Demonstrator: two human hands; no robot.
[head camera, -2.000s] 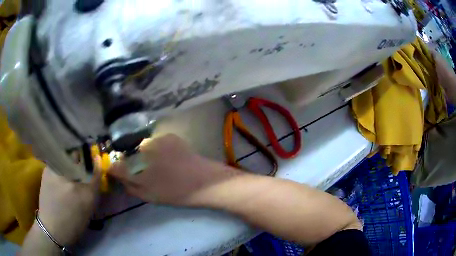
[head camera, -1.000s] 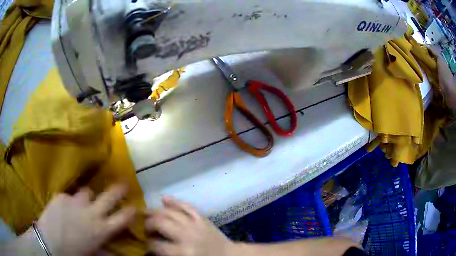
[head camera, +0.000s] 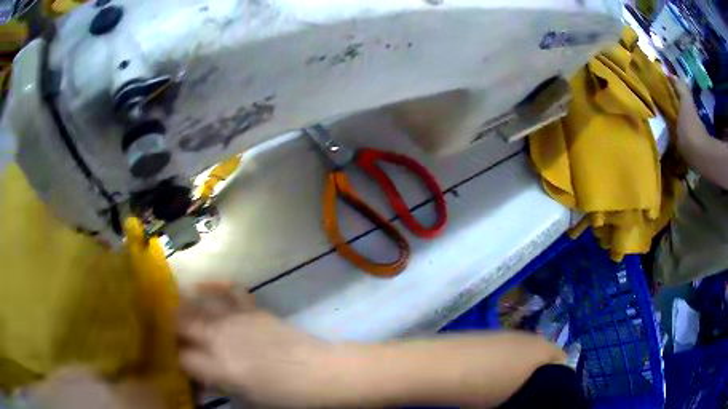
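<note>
Mustard-yellow cloth (head camera: 80, 295) lies bunched at the left, its right edge running up to the lit presser foot (head camera: 187, 232) of the white sewing machine (head camera: 319, 72). My right hand (head camera: 227, 339) is blurred and lies at the cloth's right edge, just below the foot; its fingertips are hidden against the cloth. My left hand (head camera: 76, 391) is blurred and cut off by the bottom edge, low on the cloth; its fingers cannot be made out. A small yellow piece (head camera: 217, 176) lies behind the needle area.
Scissors (head camera: 371, 212) with one orange and one red handle lie under the machine arm. Yellow pieces (head camera: 615, 152) hang over the right table end. Blue crates (head camera: 611, 319) stand below the table's front edge (head camera: 487, 287). Another person's arm (head camera: 702, 140) shows at the far right.
Since one second ago my right hand has moved up towards the foot and my left hand has slid lower. The cloth edge now rises at the foot. The view has shifted slightly.
</note>
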